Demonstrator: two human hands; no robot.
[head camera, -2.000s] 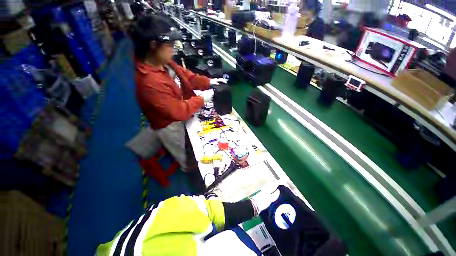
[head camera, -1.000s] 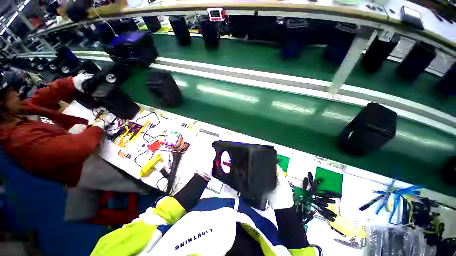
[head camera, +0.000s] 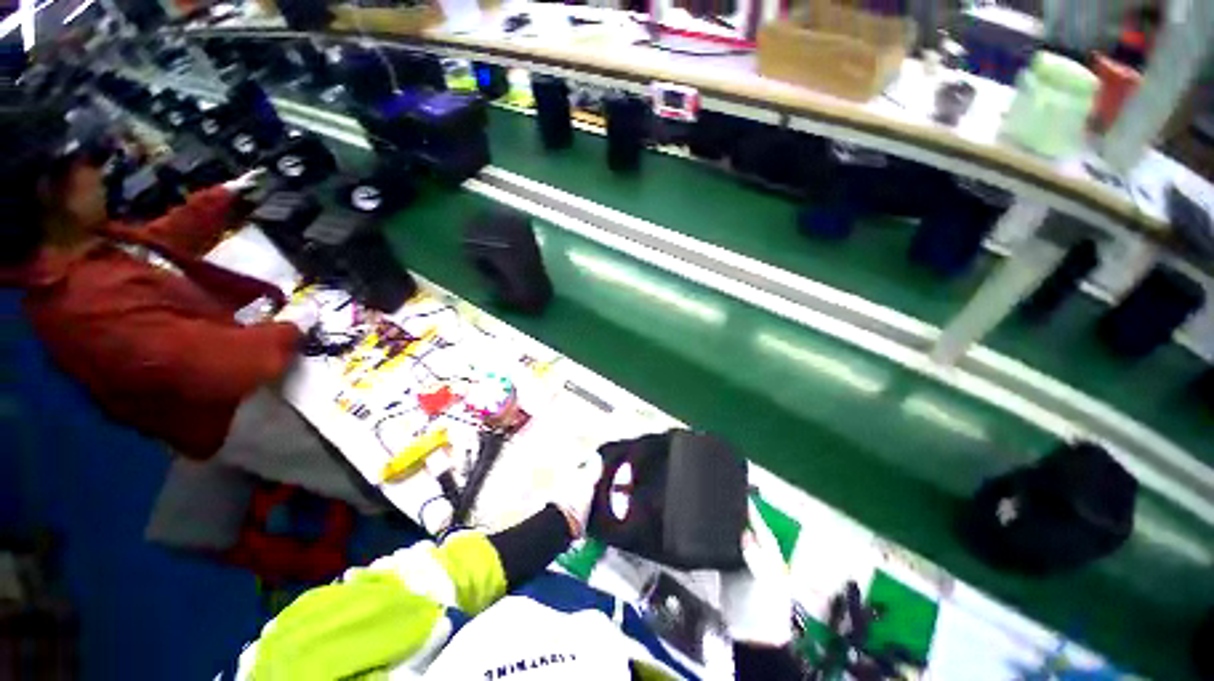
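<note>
A black speaker unit (head camera: 692, 499) is in front of me, over the white bench (head camera: 553, 446). Its left end has a pale round face (head camera: 620, 490). My left hand (head camera: 582, 503), in a white glove, is at the unit's left end; its fingers blend into the white bench. My right hand (head camera: 762, 596), in a white glove, holds the unit's right side, low down; its fingers are mostly hidden. A printed sheet with a dark picture (head camera: 686, 615) lies below the unit.
Green sheets (head camera: 903, 615) and blurred black cables (head camera: 845, 625) lie at right. A co-worker (head camera: 160, 333) works at left by test leads and a yellow block (head camera: 417, 455). The green conveyor (head camera: 799, 386) beyond the bench carries black units (head camera: 1052, 508).
The view swung right, then back slightly left. The unit was upended near my left hand; now it lies across, with both hands at it. Its round face is less lit.
</note>
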